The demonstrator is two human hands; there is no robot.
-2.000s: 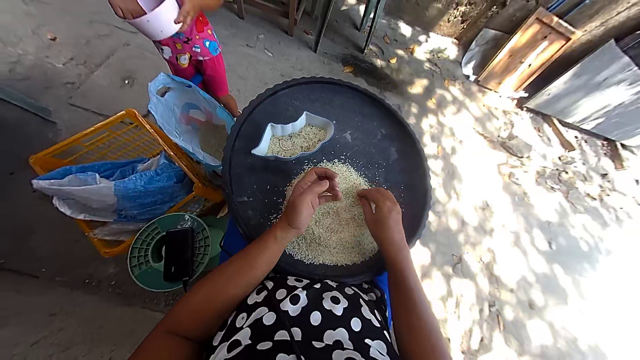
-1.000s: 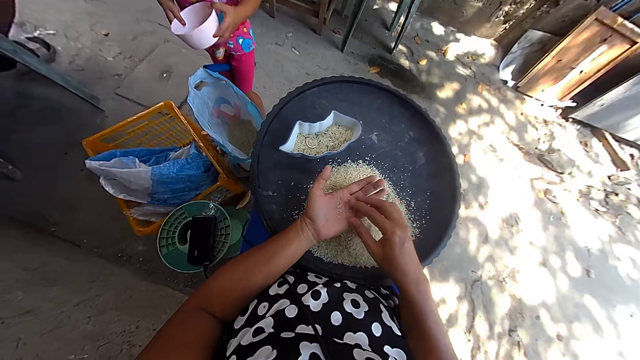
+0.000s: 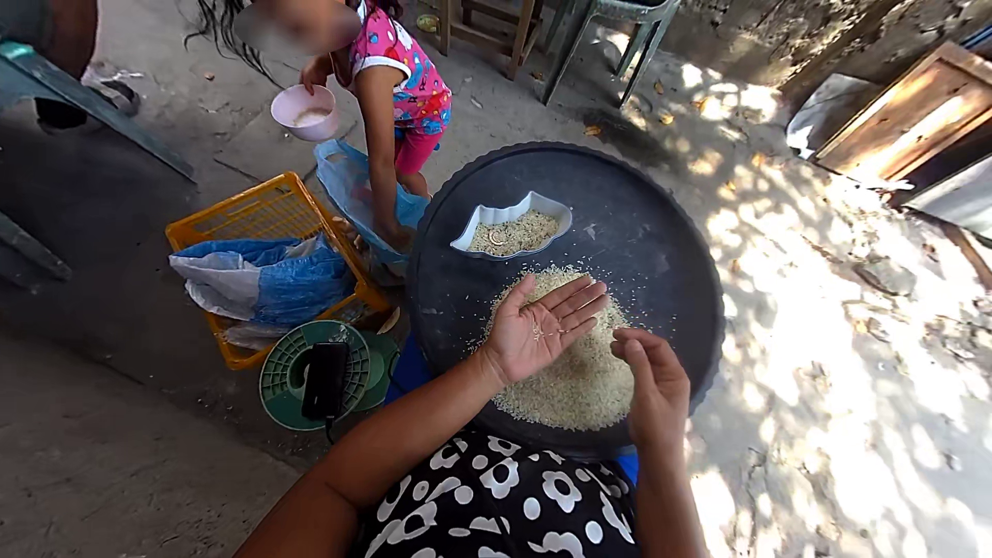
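Observation:
A round black tray (image 3: pixel 659 256) with a scalloped rim lies before me, bearing a pile of rice grains (image 3: pixel 577 395). My left hand (image 3: pixel 542 329) is over the pile, palm up and fingers spread, with a few grains lying on the palm. To its right, my right hand (image 3: pixel 655 372) is raised at the pile's right side, thumb and index fingertips close together; whether a grain is between them cannot be told. Farther back on the tray stands a light blue leaf-like dish (image 3: pixel 559 213) holding rice grains and a small curved piece.
At left are a yellow plastic crate (image 3: pixel 232 213) with blue and white sacks (image 3: pixel 271 279), and a green spool (image 3: pixel 283 387) bearing a black phone (image 3: pixel 325 380). Another person, holding a pink bowl (image 3: pixel 306 112), reaches into a blue plastic bag (image 3: pixel 341 178). Chair legs (image 3: pixel 562 62) stand behind.
My hands, together one second ago, are now apart, the right one drawn off to the right. The other person has bent down and put an arm into the blue bag. The view has shifted.

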